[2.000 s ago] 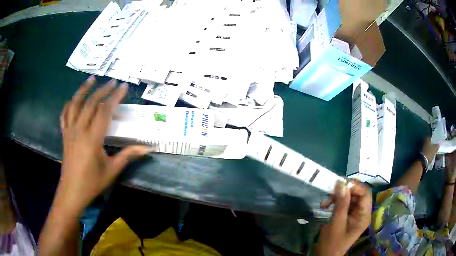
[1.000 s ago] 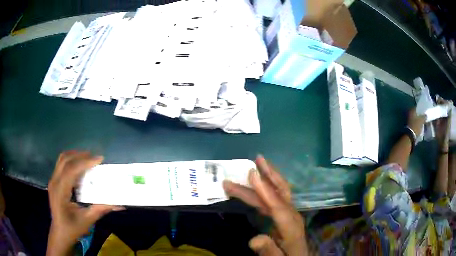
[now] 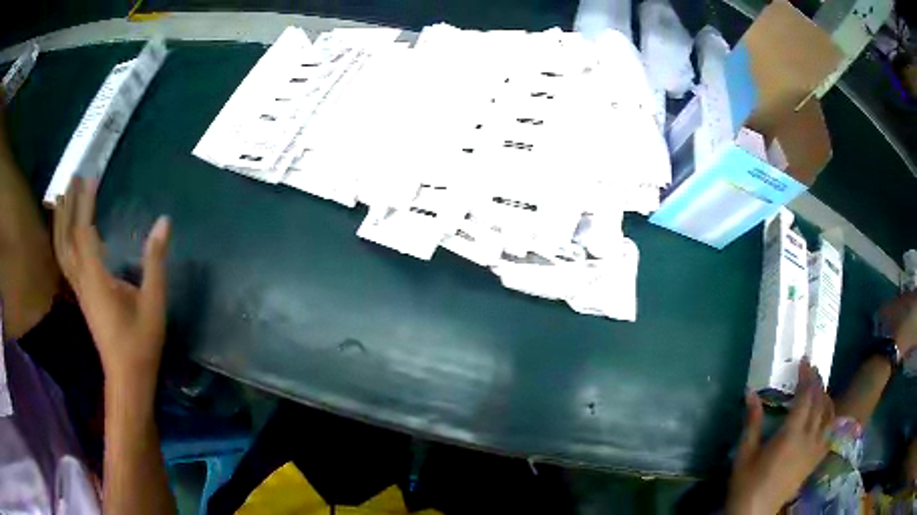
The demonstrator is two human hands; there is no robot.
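A long white carton [image 3: 106, 119] lies at the far left on the green table. My left hand [image 3: 113, 277] is just below its near end, fingers spread and holding nothing; the fingertips are very close to it, and contact is unclear. Two white cartons stand side by side at the right, a left one [image 3: 781, 307] and a right one [image 3: 824, 302]. My right hand [image 3: 789, 438] is at their near ends, thumb and fingers apart, with fingertips at or against them. A wide pile of white leaflets [image 3: 432, 131] covers the table's back middle.
A light blue supply box [image 3: 729, 196] with open brown flaps holds papers behind the cartons. Translucent pouches [image 3: 666, 45] are beside it. Another person's arm [image 3: 22, 241] is at the left edge. Another person's forearm [image 3: 870, 387] is at the right. A pale rail runs behind.
The carton that was between my hands is out of them; a carton now lies at the far left. My left hand has moved left and opened; my right hand has moved right to the standing cartons.
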